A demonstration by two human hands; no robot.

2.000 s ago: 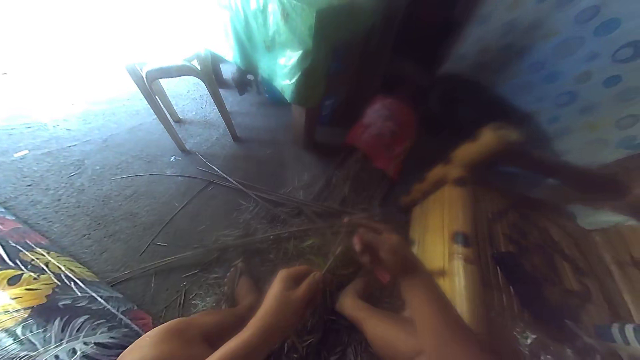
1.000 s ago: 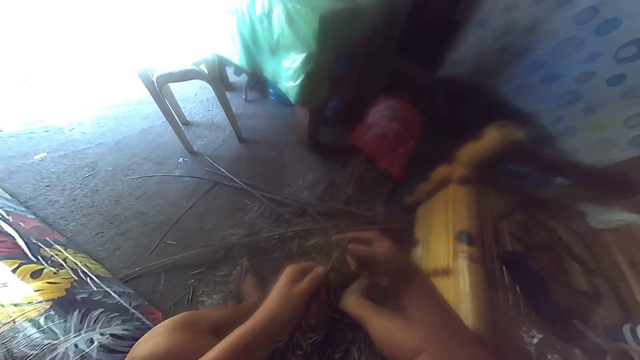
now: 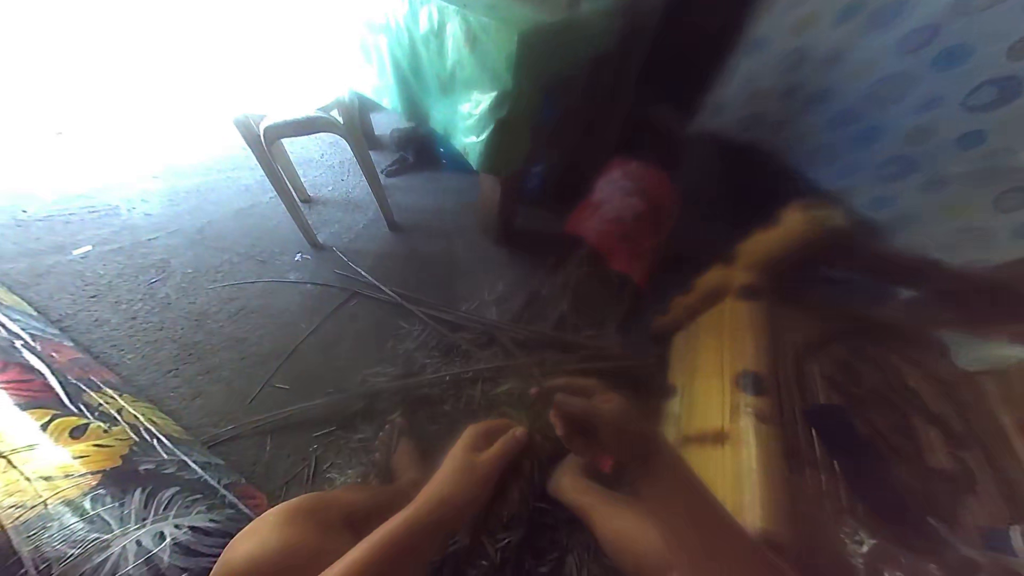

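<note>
Low in the middle of the view, my left hand (image 3: 486, 452) has its thumb and fingers pinched together over the litter of plant strips. My right hand (image 3: 588, 412) is close beside it on the right, fingers bent, blurred by movement. A thin strip seems to run between the two hands, but it is too blurred to be sure what either one grips. Long thin stalks (image 3: 448, 316) lie on the concrete floor beyond the hands. Short dry scraps (image 3: 512, 512) are heaped below them, between my bare legs.
A bamboo bench (image 3: 720, 400) stands close on the right. At the lower left is a leaf-patterned cloth surface (image 3: 104, 480). Farther off are a plastic stool (image 3: 308, 128), a red bag (image 3: 628, 212) and green plastic sheeting (image 3: 448, 72). A dotted curtain (image 3: 904, 120) hangs at the upper right.
My right hand was higher and blurred two seconds ago, then came down nearer my left hand. The left hand has stayed in about the same place.
</note>
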